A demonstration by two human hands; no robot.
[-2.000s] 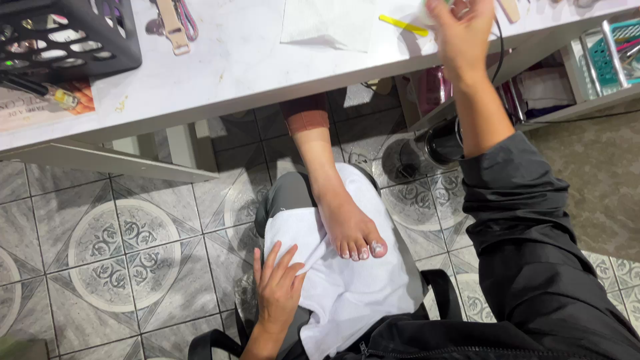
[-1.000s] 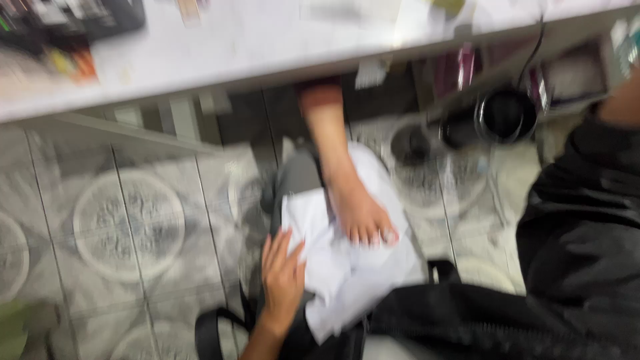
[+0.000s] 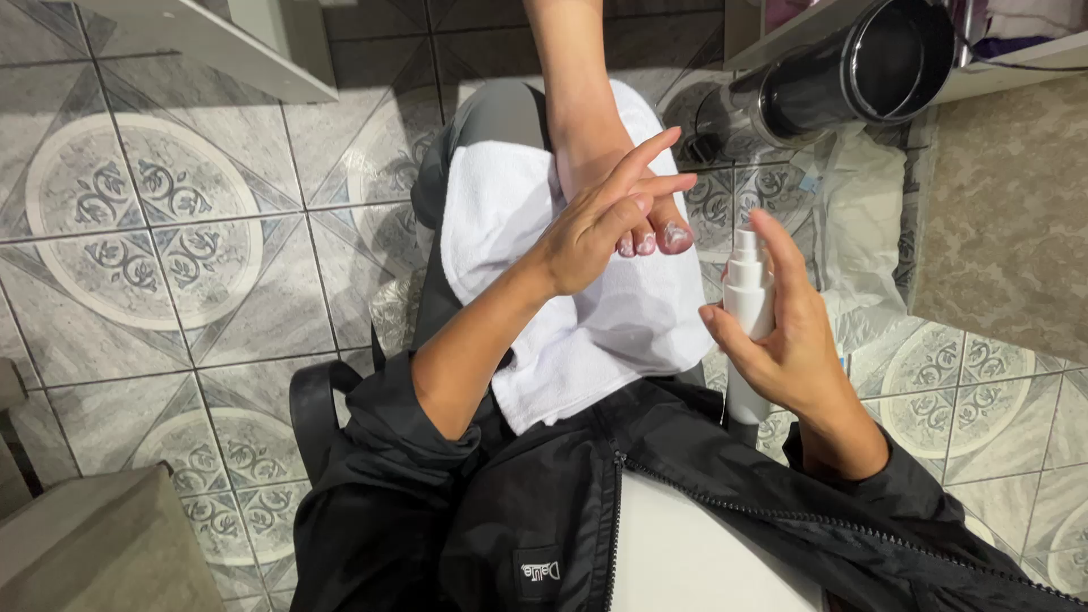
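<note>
Another person's bare foot (image 3: 586, 140) rests on a white towel (image 3: 497, 204) spread over my lap, with a whitish substance on its toenails. Across the top of that foot, near the toes, lies my left hand (image 3: 595, 225), its fingers spread and partly hiding the foot. My right hand (image 3: 790, 327) grips a white spray bottle (image 3: 748, 293) upright to the right of the toes, the index finger on its pump top. The bottle's nozzle is at about the height of the toes in the view.
A black cylindrical bin (image 3: 816, 81) lies in view at the upper right, beside shelving (image 3: 1011, 72). Clear plastic (image 3: 858, 212) hangs below it. A white panel (image 3: 255, 47) stands at the upper left over the tiled floor (image 3: 255, 297). A chair arm (image 3: 314, 408) is at my left.
My left hand has moved from the towel onto the foot. My right hand, earlier over the table and then out of view, is now beside the foot with the spray bottle. The view has tilted down.
</note>
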